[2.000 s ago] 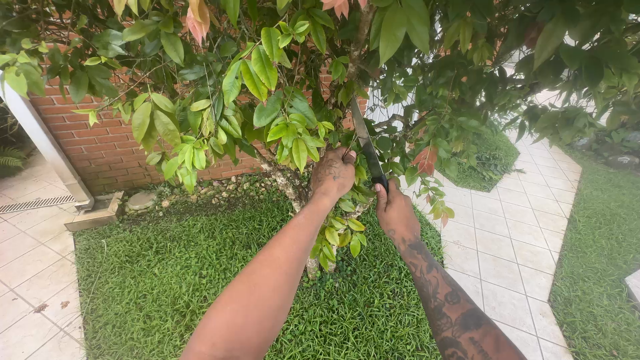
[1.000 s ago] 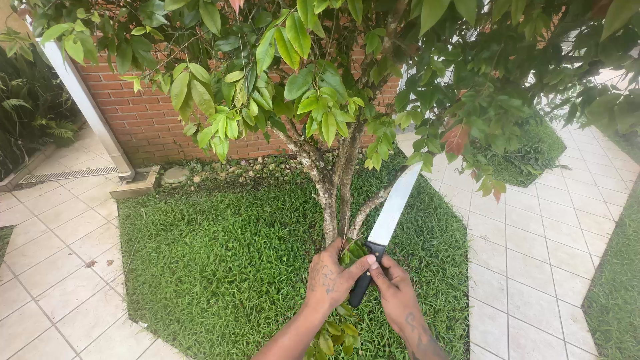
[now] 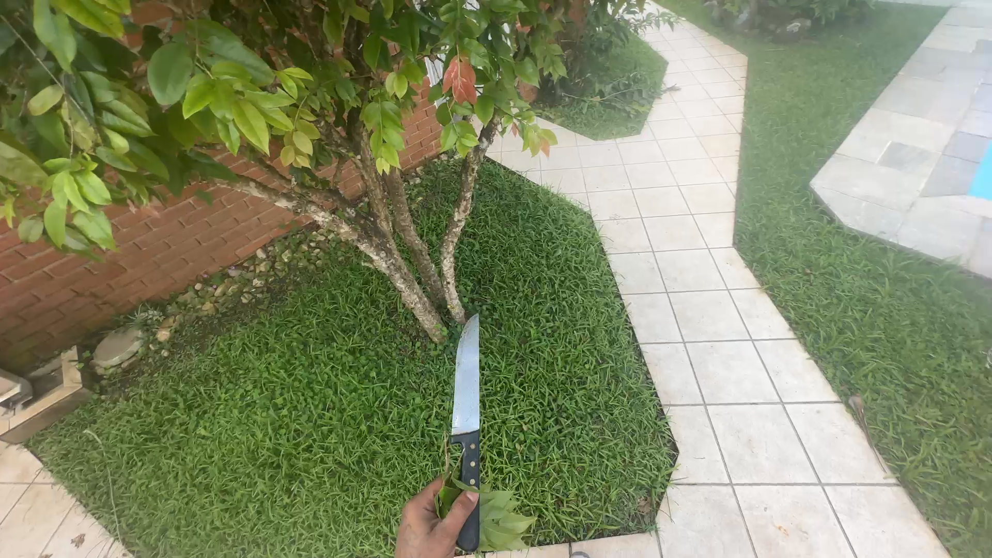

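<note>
My left hand (image 3: 435, 521) is at the bottom of the head view, closed around the black riveted handle of a large knife (image 3: 467, 380) and a leafy green sprig (image 3: 502, 521). The blade points up and away, its tip overlapping the base of a small tree's trunks (image 3: 403, 283) in the view. Several mottled trunks rise from the lawn, with green foliage (image 3: 248, 85) and a few reddish leaves (image 3: 460, 78) above. My right hand is out of view.
A brick wall (image 3: 155, 267) with small stones (image 3: 225, 294) along its foot runs behind the tree at left. Grass (image 3: 294, 434) surrounds the trunks. A tiled path (image 3: 705, 310) curves past on the right, with more lawn (image 3: 860, 325) and grey paving (image 3: 891, 170) beyond.
The knife and sprig, held by both hands a second ago, are now in my left hand alone. My right hand has left the view. The view has swung right.
</note>
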